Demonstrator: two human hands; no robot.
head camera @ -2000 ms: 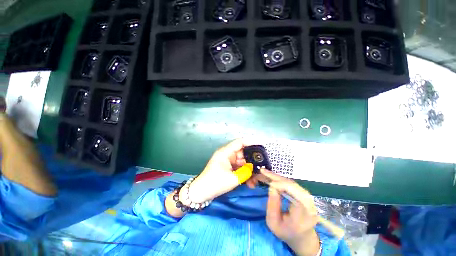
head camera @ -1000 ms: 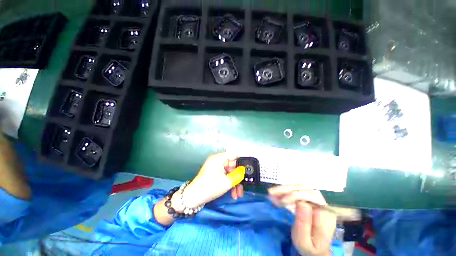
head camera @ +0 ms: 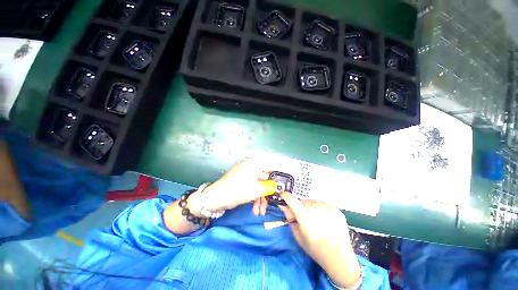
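Note:
A black watch housing (head camera: 282, 182) with a round centre ring is held above the near end of the dotted strip. My left hand (head camera: 243, 184), with a yellow finger cover, grips its left side. My right hand (head camera: 309, 218) has its fingertips at the housing's lower right edge. The pale end of a slim tool (head camera: 276, 225) sticks out to the left from under my right hand; most of the tool is hidden. The white dotted strip (head camera: 346, 190) lies on the green mat behind and right of the housing.
A foam tray (head camera: 238, 105) with housings and one empty pocket stands ahead, another tray (head camera: 133, 113) at left. Two pale rings (head camera: 324, 149) lie on the mat. White paper (head camera: 397, 153) bears dark rings at right. Clear trays stand far right. Another person's arm (head camera: 14, 190) is at left.
My right hand has come back left to the housing, and its tool's pale end now points left instead of right. The camera view has shifted and tilted.

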